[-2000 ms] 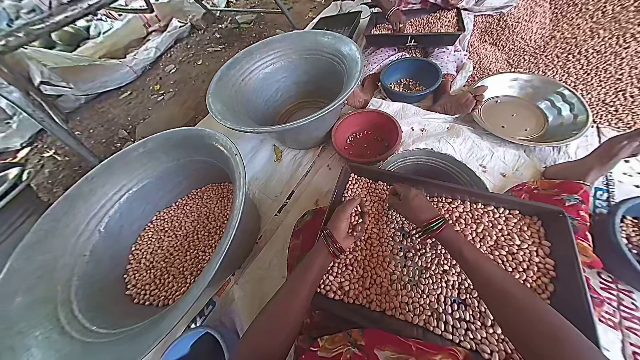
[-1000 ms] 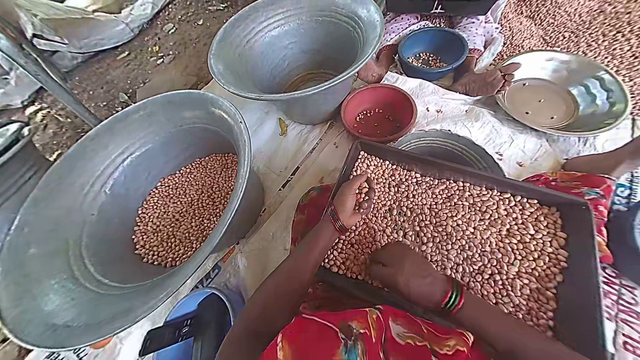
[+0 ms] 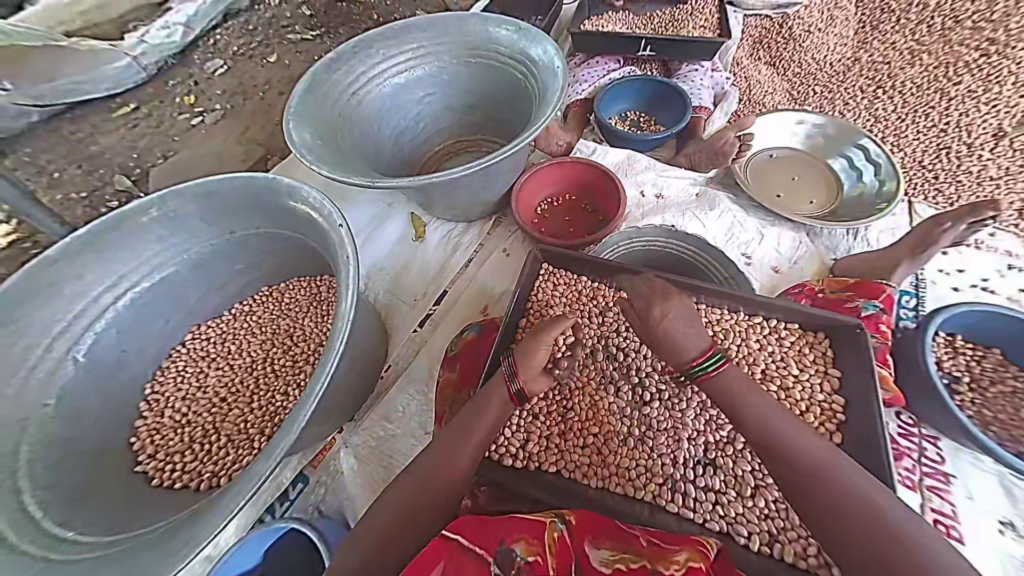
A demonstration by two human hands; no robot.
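Observation:
A dark rectangular tray (image 3: 876,400) full of shelled peanuts (image 3: 640,424) rests at my lap. Over its left part is my left hand (image 3: 548,352), fingers curled just above the nuts; whether it holds any is not clear. My right hand (image 3: 664,316) reaches to the tray's far side, its fingers pointing down at the nuts, with the fingertips partly hidden. A red bowl (image 3: 568,228) with a few nuts or pieces stands beyond the tray's far left corner. To the left, a large metal basin (image 3: 344,240) holds a heap of peanuts.
A second metal basin (image 3: 512,168) stands behind. Past the red bowl are another person's feet (image 3: 708,152), a blue bowl (image 3: 644,144) and a nut tray (image 3: 648,44). A shallow steel pan (image 3: 872,172) lies at right, a blue tub (image 3: 932,384) nearer. Peanuts (image 3: 880,72) cover the ground behind.
My right hand has moved from the tray's near side to its far side since one second ago. My left hand stays over the tray's left part.

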